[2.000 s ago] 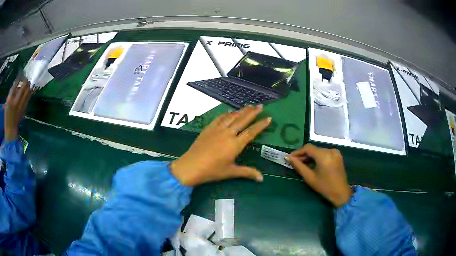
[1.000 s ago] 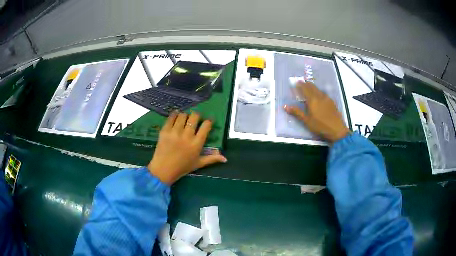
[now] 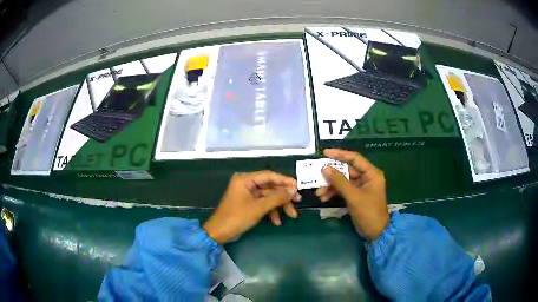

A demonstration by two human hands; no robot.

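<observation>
My right hand (image 3: pixel 361 191) pinches a white printed barcode label (image 3: pixel 311 174) between thumb and fingers, in front of the raised row. My left hand (image 3: pixel 251 200) has its thumb and finger closed at the label's lower left corner. Behind my hands is an open box base (image 3: pixel 203 152) with a tablet in a grey-lilac sleeve (image 3: pixel 256 97), a yellow-topped adapter (image 3: pixel 196 63) and a bagged white cable (image 3: pixel 189 97). A TABLET PC box lid (image 3: pixel 377 88) lies right of it. Another lid (image 3: pixel 112 121) at left has a label (image 3: pixel 134 174) on its front side.
An open base (image 3: pixel 498 118) with a small printed mark on its tablet is at right, another open base (image 3: pixel 44 130) at far left. Backing paper pieces (image 3: pixel 227 274) lie by my left sleeve. A blue sleeve (image 3: pixel 9 265) shows at the left edge. A grey wall stands behind.
The lids and bases appear further left in view. My left hand has left the lid and my right hand has left the tablet; both now meet at a label. The white label on that tablet no longer shows.
</observation>
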